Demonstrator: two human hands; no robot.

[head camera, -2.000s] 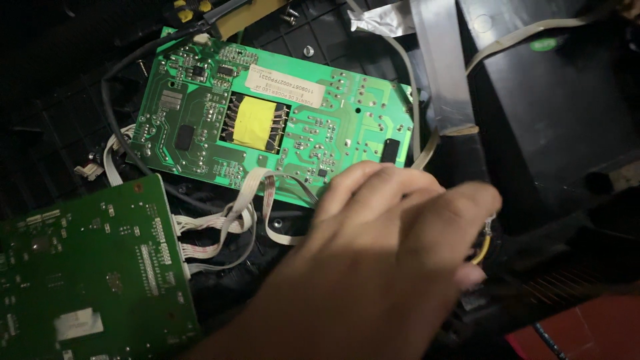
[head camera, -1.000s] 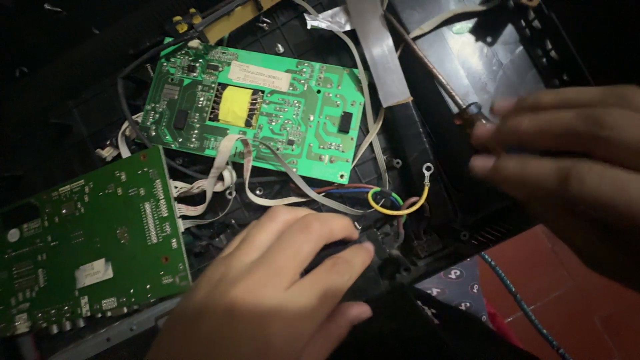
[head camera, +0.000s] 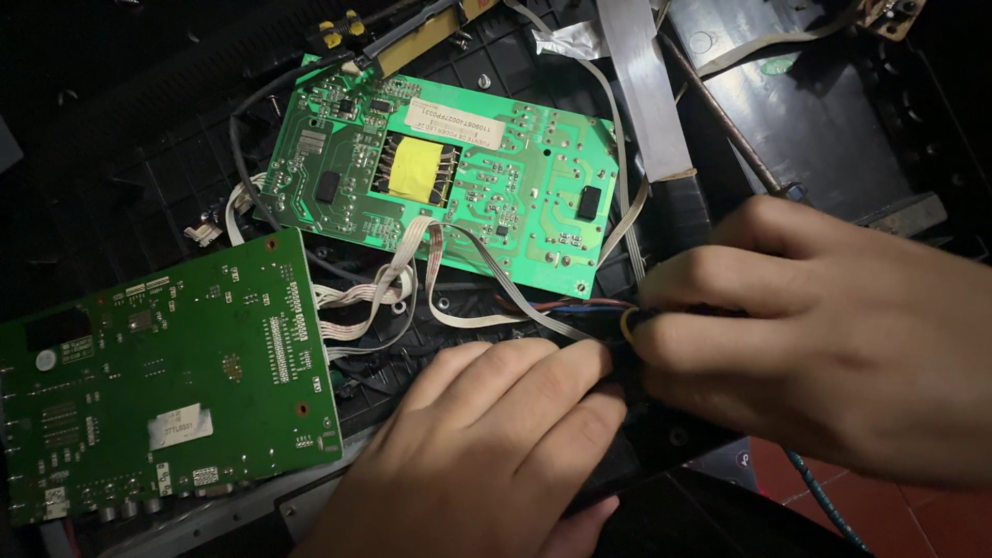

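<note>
My left hand [head camera: 496,434] lies low in the centre, fingers bent, with its fingertips at the wires by the lower edge of a black plastic housing; what they touch is hidden. At the right, my right hand [head camera: 790,325] curls its fingers near the yellow wire [head camera: 628,325]. A screwdriver's metal shaft [head camera: 721,116] runs up and left from behind that hand; its grip is mostly hidden. A green power supply board [head camera: 527,178] with a yellow-taped transformer [head camera: 417,169] lies above both hands. Red and blue wires [head camera: 573,308] pass below the board toward my right hand.
A second green circuit board [head camera: 186,310] lies at the left, joined to flat ribbon cables [head camera: 387,298]. A grey metal strip [head camera: 647,93] crosses the upper right. Loose screws [head camera: 484,80] lie on the black housing. Red floor tiles [head camera: 845,496] and a teal cord [head camera: 825,504] show lower right.
My right hand has moved left and down from the right side to the wires, covering the yellow wire's ring terminal, seen bare a second ago. My left hand stays low beside the wires.
</note>
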